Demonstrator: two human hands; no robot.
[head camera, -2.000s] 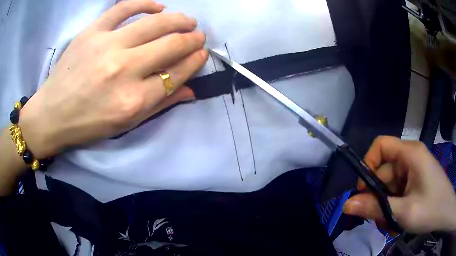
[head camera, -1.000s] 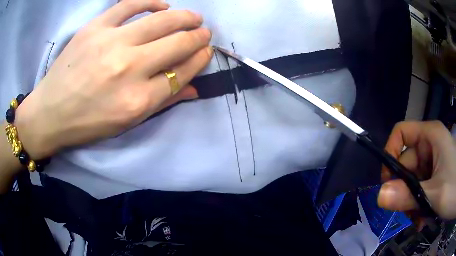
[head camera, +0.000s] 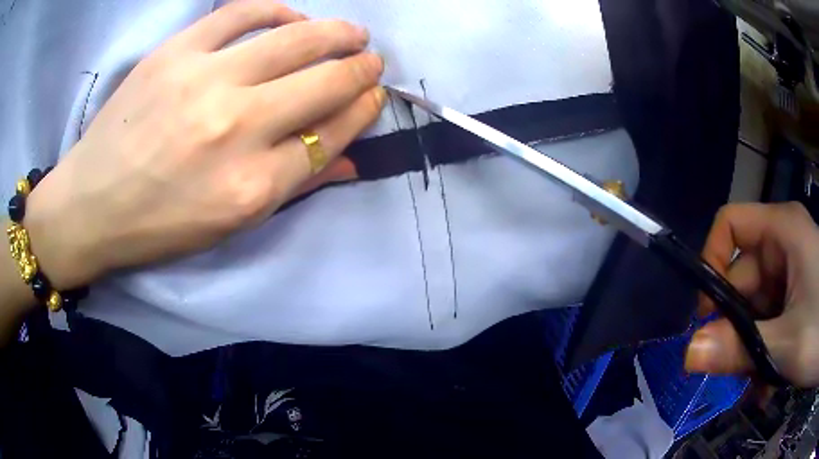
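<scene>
A pale bluish-white garment panel lies in front of me, crossed by a black contrast strip. Two thin parallel stitch lines run across the strip, with a short dark slit between them. My left hand, bare, lies flat on the panel, its fingertips beside the upper end of the lines. My right hand grips the black handles of the tailor's scissors at the right. The blade tips are at the upper end of the left stitch line, beside my left fingertips.
Broad black cloth runs down the panel's right side. Blue slotted crates with loose white cloth are at the lower right. Dark machine parts show at the upper right. My dark-clothed lap is below the panel.
My right hand and the scissor handles have moved right and slightly up, so the blades lie at a flatter angle. The tips have shifted slightly right. My left hand has barely moved.
</scene>
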